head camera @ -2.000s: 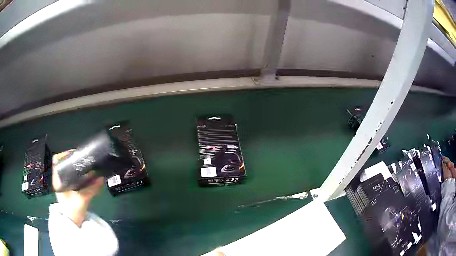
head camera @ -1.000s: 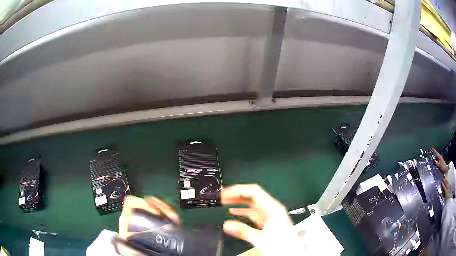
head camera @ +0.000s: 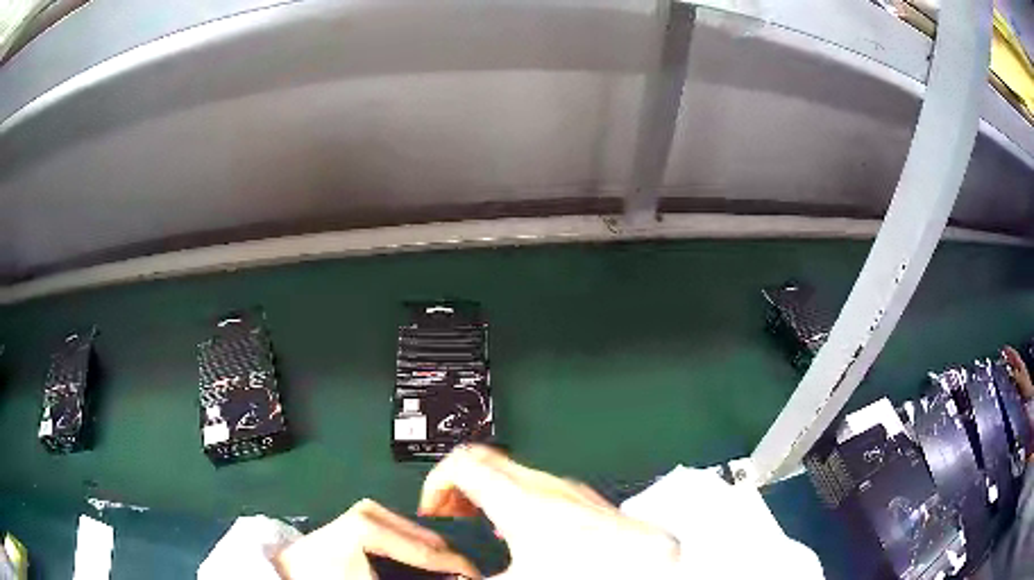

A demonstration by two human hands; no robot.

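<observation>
My left hand (head camera: 369, 546) and my right hand (head camera: 539, 523) are close together at the bottom edge, both cut off by it. My left fingers are bent over a black box (head camera: 393, 569), of which only a dark sliver shows. My right fingers curl beside it; their contact with it is hidden. Behind them on the green belt (head camera: 612, 374) a black retail box (head camera: 442, 385) lies face up, hang tab away from me, with a small white label. Two more boxes lie to its left, the middle one (head camera: 240, 391) and the far-left one (head camera: 68, 394).
A slanting white post (head camera: 879, 289) crosses at right, partly covering another black box (head camera: 797, 323). Fanned black cartons (head camera: 907, 487) lie at right, beside another person's hand (head camera: 1017, 369). A white strip (head camera: 94, 548) lies at the near left. A grey metal frame stands behind.
My left hand has brought a black box from the left to the bottom middle. My right hand has come in beside it. The box is now mostly out of view.
</observation>
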